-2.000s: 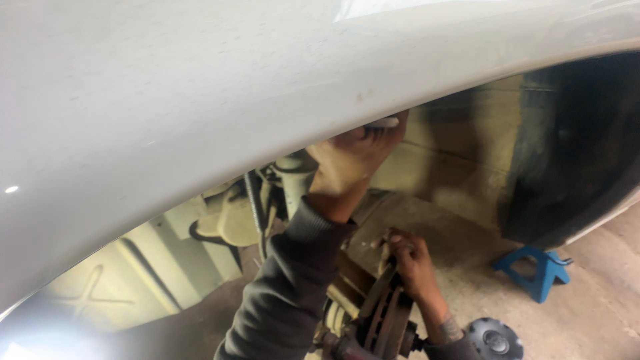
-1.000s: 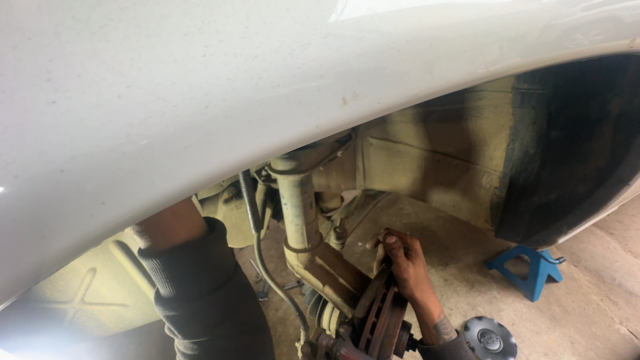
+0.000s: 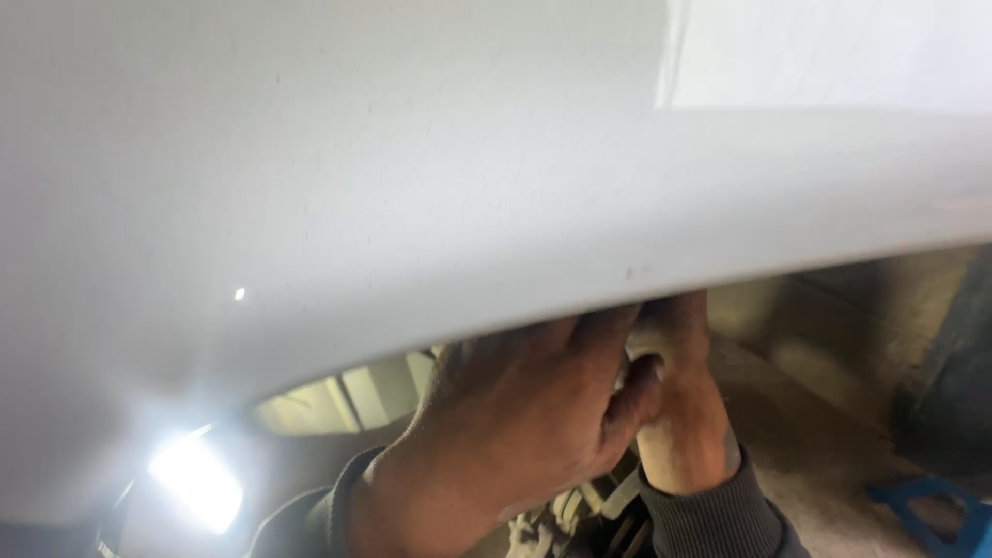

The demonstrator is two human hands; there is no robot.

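My left hand (image 3: 511, 418) reaches up under the edge of a pale car fender (image 3: 465, 194), its fingertips out of sight behind the panel. Close beside it is my right hand (image 3: 678, 364), also raised into the wheel arch, with its fingertips hidden by the fender lip. The thumb of my left hand lies against or just in front of the right. What either hand holds cannot be seen. Below the hands, parts of the suspension (image 3: 570, 511) show in part, blurred.
A bright work light (image 3: 198, 480) shines at the lower left. At the lower right a blue jack stand (image 3: 942, 511) rests on the concrete floor (image 3: 814, 465). A dark surface (image 3: 945, 387) rises behind it, inside the arch.
My left hand has moved right from the left side of the arch. My right hand has left the brake area and come up beside it. The view is closer to the fender.
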